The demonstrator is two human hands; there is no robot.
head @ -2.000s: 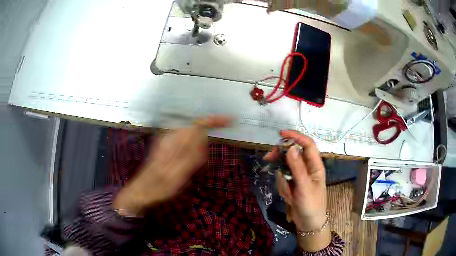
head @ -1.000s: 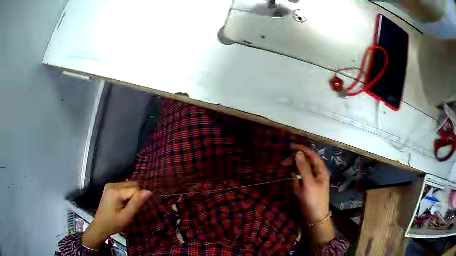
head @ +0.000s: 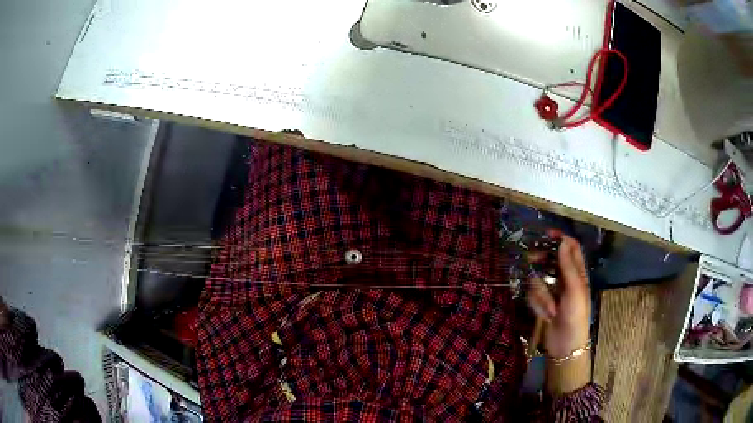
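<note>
Several thin threads (head: 396, 286) stretch across my lap from the left edge of the picture to my right hand. My right hand (head: 564, 289) is raised over the right side of the lap, slightly blurred, with the thread at its curled fingers. A small shiny spot shows at the fingertips, too small to name. A small silver bobbin (head: 353, 257) with a centre hole shows over the red and dark plaid cloth (head: 330, 347), among the threads. My left hand is beyond the left edge; only its striped purple sleeve (head: 37, 363) shows.
The white machine table (head: 248, 74) runs across the top. On it lie a black phone (head: 634, 78) with a red cord and red-handled scissors (head: 730, 201). A white accessory tray (head: 687, 330) and a slatted wooden stool (head: 632, 355) are at the right.
My left hand has moved left out of the picture, and the threads now span farther. The bobbin now shows over the lap. My right hand has moved slightly right.
</note>
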